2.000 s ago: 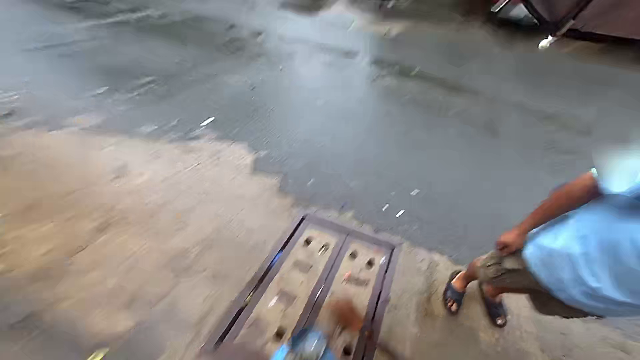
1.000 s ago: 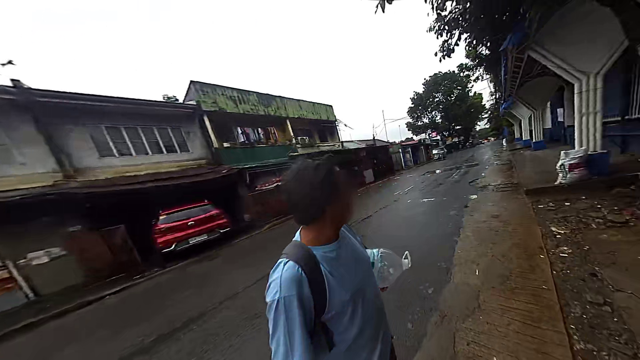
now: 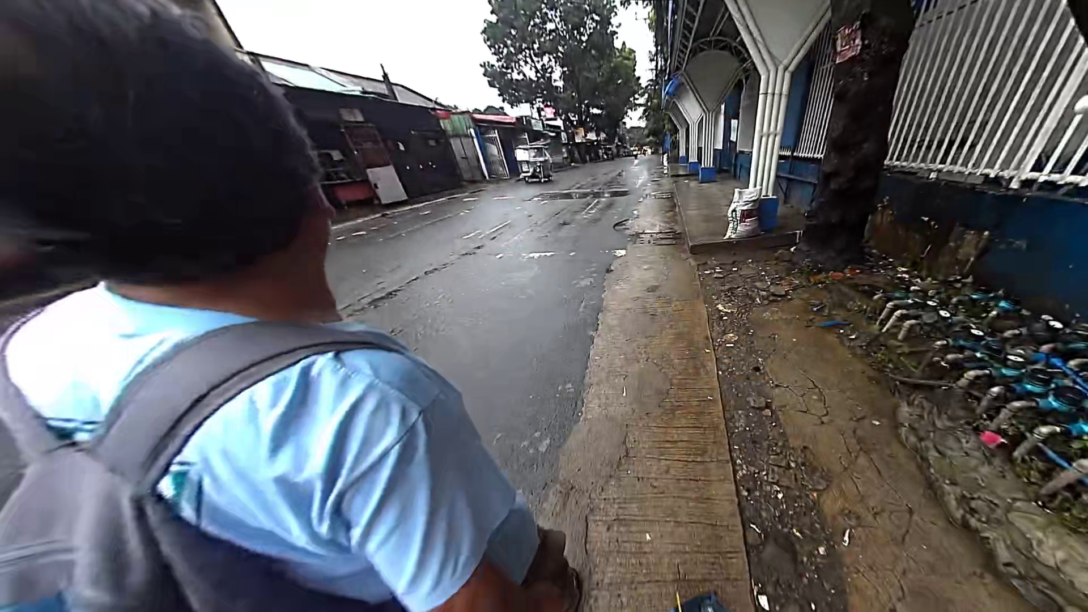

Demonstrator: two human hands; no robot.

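Neither of my hands is in view. A person in a light blue shirt stands close at the left, seen from behind, wearing a grey backpack. The person's bare forearm reaches down at the bottom edge; that hand is not clearly seen. A dark blue object shows at the bottom edge, too little of it to name.
A wet road runs ahead beside a concrete strip. On the right are a dirt verge, a cluster of water meters, a tree trunk and a white sack. A vehicle stands farther up the road.
The view has swung up from the pavement to along the road. The person in light blue now fills the left side, much nearer; the clear plastic item beside them is no longer visible.
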